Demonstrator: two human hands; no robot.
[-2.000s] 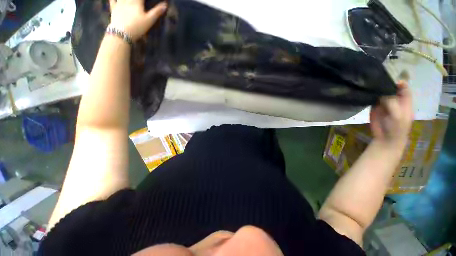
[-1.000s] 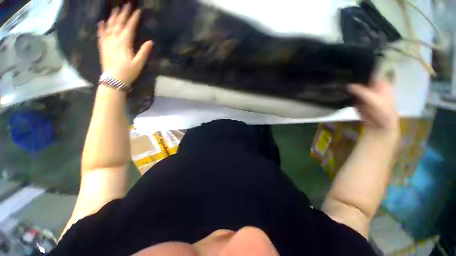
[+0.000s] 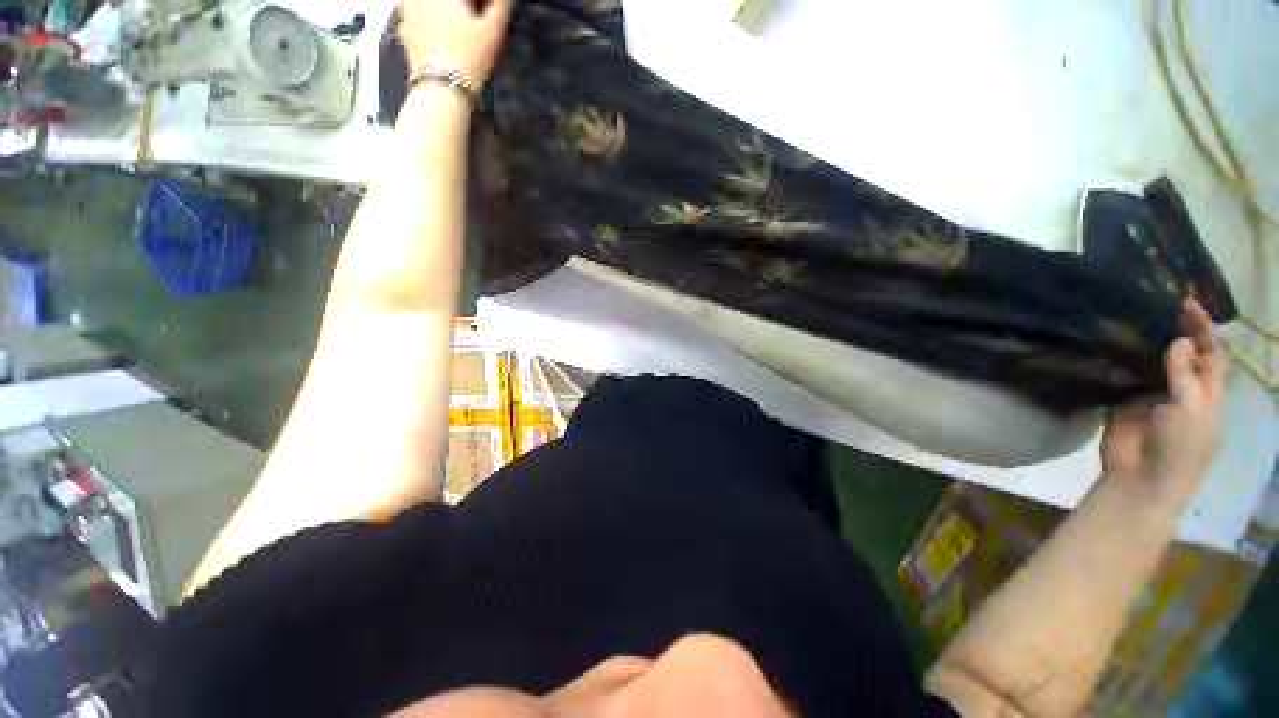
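Observation:
A black leaf-printed garment (image 3: pixel 758 211) lies with its long narrow part stretched along a pale padded pressing board (image 3: pixel 898 400). My left hand (image 3: pixel 452 39) is at the top left on the bunched wider part of the garment; its fingers are partly cut off by the frame's top edge, so its grip is unclear. My right hand (image 3: pixel 1171 421) pinches the narrow end of the garment near the board's rounded end. A steam iron (image 3: pixel 1143 253) stands on the white table (image 3: pixel 898 84) just beyond my right hand, partly behind the cloth.
Beige hoses (image 3: pixel 1206 112) run along the table's right side. A sewing machine (image 3: pixel 281 63) stands at the upper left, with a blue basket (image 3: pixel 197 239) below it. Taped cardboard boxes (image 3: pixel 484 421) are under the table's front edge, also at the right (image 3: pixel 961 547).
The view has turned, so the board now slants down to the right. The cloth has gone from blurred to smooth and stretched, and my right hand now pinches its end.

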